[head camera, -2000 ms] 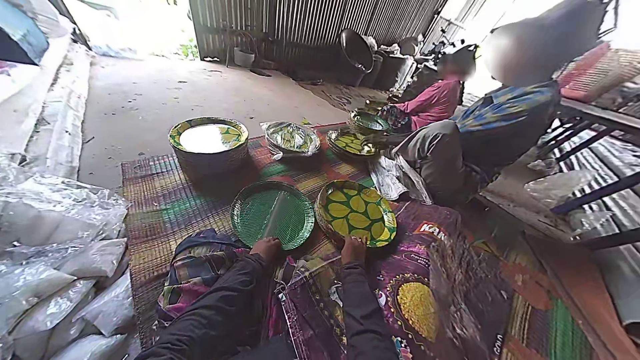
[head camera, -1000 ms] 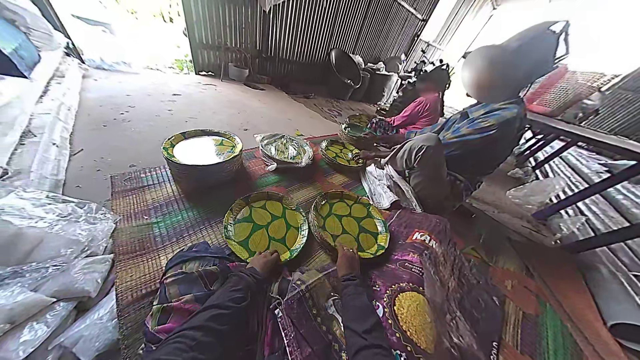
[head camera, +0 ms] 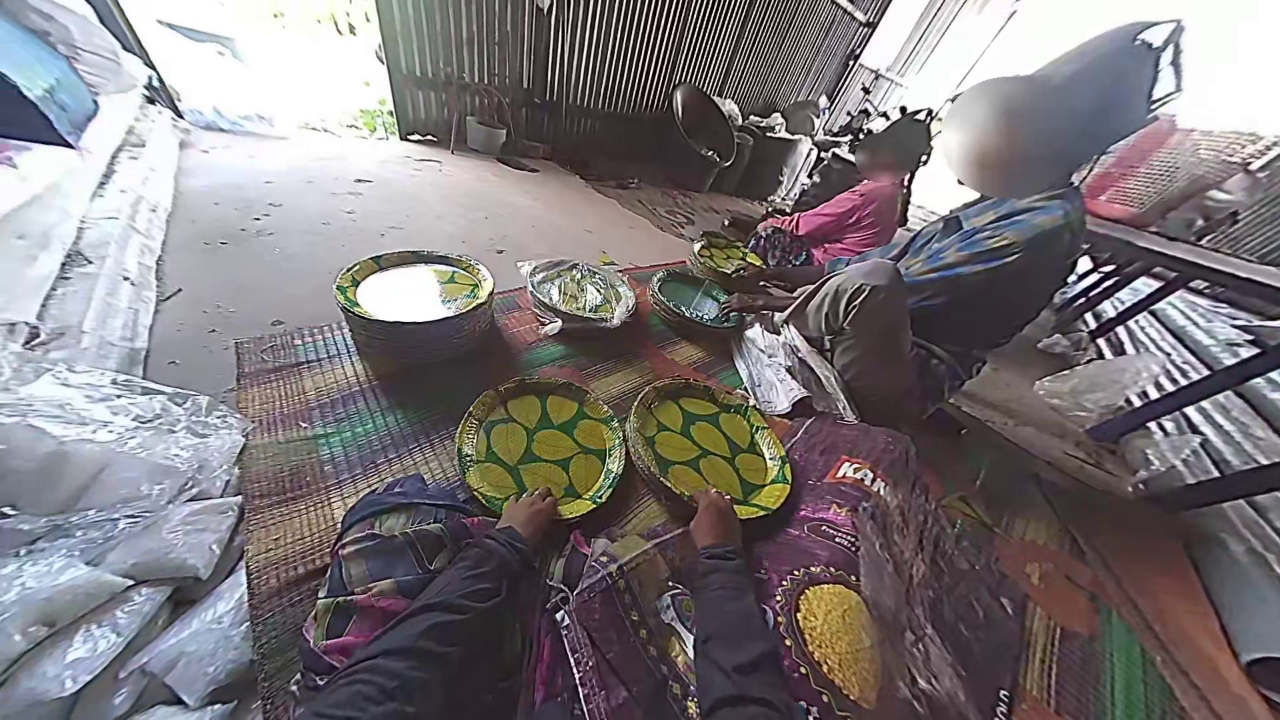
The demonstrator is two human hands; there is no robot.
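Note:
Two round green plates with a yellow leaf pattern lie side by side in front of me. My left hand (head camera: 530, 514) is at the near edge of the left leaf-patterned plate (head camera: 541, 446), its fingers over the rim. At the near rim of the right leaf-patterned plate (head camera: 708, 448), which seems to top a stack, rests my right hand (head camera: 714, 520). Both thumbs are hard to make out. Beyond them stand a tall stack of plates (head camera: 415, 305) and a stack in clear plastic wrap (head camera: 580, 292). A purple printed sack (head camera: 840, 520) lies to the right.
A woven mat (head camera: 290, 450) lies under the plates. Filled clear bags (head camera: 120, 560) are piled at the left. At the right a person (head camera: 960, 270) sits with a hand on a plate stack (head camera: 690, 300), and another person (head camera: 850, 220) sits farther back. A dark-framed bench (head camera: 1190, 400) stands at the far right.
Two seconds ago the left plate showed plain green; since one second ago it shows the leaf pattern. Both hands stay at the near rims. The seated person's hand now lies on a green plate.

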